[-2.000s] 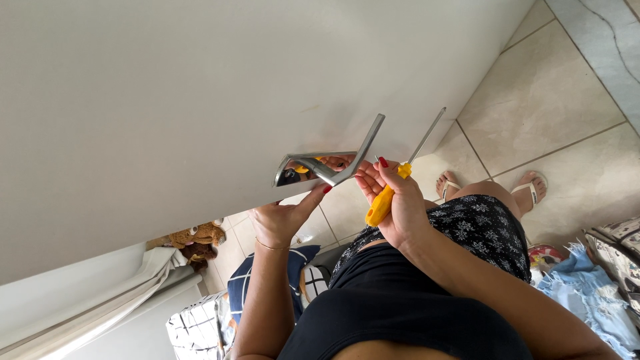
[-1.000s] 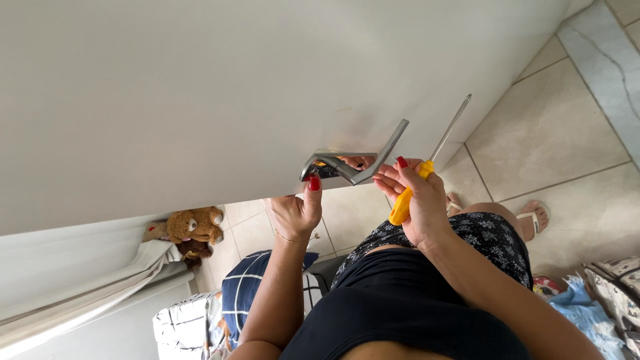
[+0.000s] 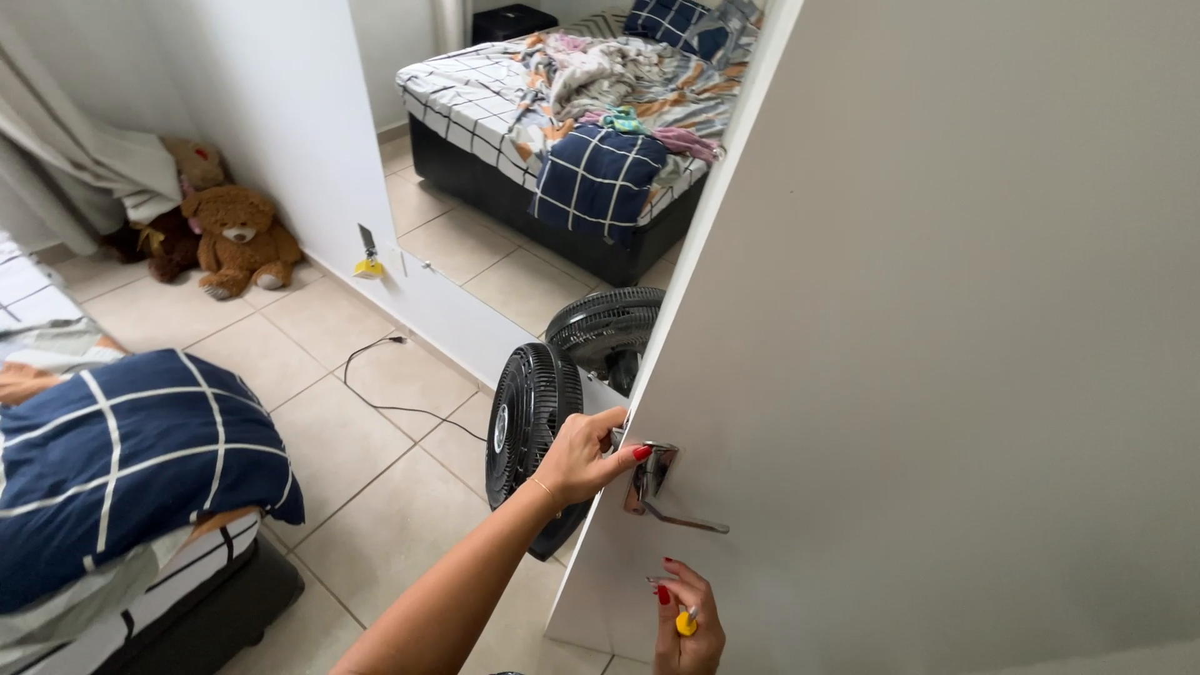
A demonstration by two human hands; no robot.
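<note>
A white door (image 3: 844, 337) stands with its edge toward me. On its face is a metal lever door handle (image 3: 689, 521) with a shiny rectangular plate (image 3: 658, 469). My left hand (image 3: 586, 459) grips the door's edge at the handle, its thumb on the top of the plate and its fingers on the far side, partly hidden. Below the lever, my right hand (image 3: 689, 619) holds a screwdriver by its yellow handle (image 3: 686, 623); its shaft is mostly out of sight. Something small and metallic shows at the fingertips of that hand, too small to name.
Behind the door stands a black fan (image 3: 534, 422), its cord (image 3: 375, 408) on the tiled floor. A wall mirror (image 3: 487, 225) reflects a bed. Teddy bears (image 3: 244, 239) sit by the curtain (image 3: 94, 141). At left is a bed with a navy checked cover (image 3: 141, 459).
The view has swung strongly toward the room and the door's edge. My left hand remains at the handle plate; my right hand still holds the screwdriver, now lower, away from the lever.
</note>
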